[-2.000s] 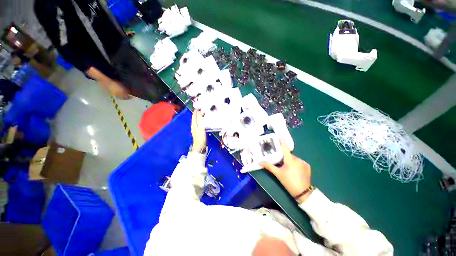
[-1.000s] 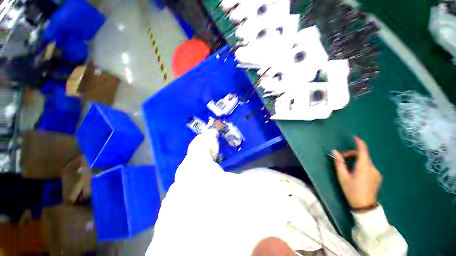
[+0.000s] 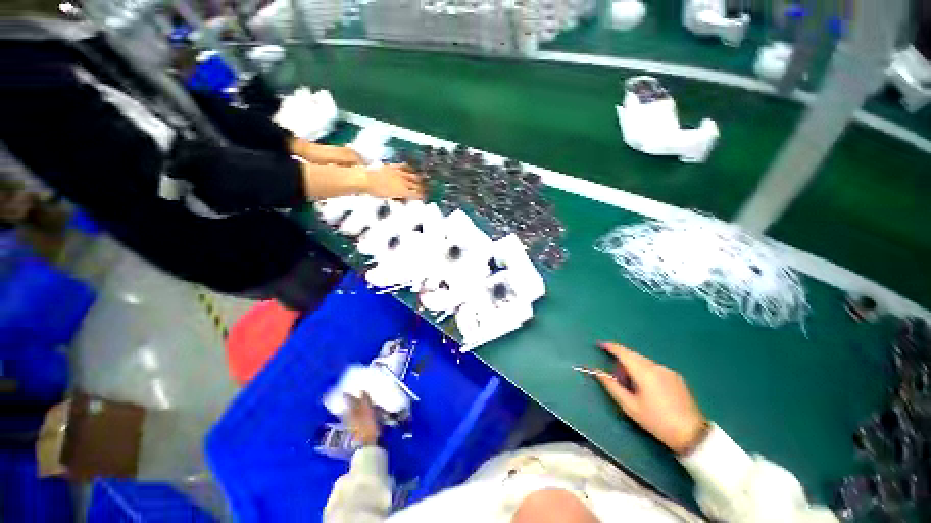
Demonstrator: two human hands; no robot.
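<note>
My left hand (image 3: 362, 421) is blurred, inside the blue bin (image 3: 267, 409), and closed on a white camera housing (image 3: 376, 390). Other white housings lie under and beside it. My right hand (image 3: 653, 396) is over the green bench (image 3: 572, 342) with a thin shaft between its fingertips, likely a screwdriver (image 3: 596, 373); its handle is mostly hidden. A row of white housings with dark round lenses (image 3: 456, 268) stands along the bench edge, thin wires hanging over it.
Another person's hands (image 3: 393, 182) reach to the row's far end. A module heap (image 3: 500, 194) lies behind the row, a tangled white strand heap (image 3: 704, 266) right of it, dark modules (image 3: 898, 439) far right. A housing (image 3: 658, 128) is on the conveyor. A red round object (image 3: 260, 342) is beside the bin.
The view has swung back up and left. My left hand left the row, reached into the bin and took hold of a housing. My right hand let go of the row's nearest housing. Another person's hands reached in.
</note>
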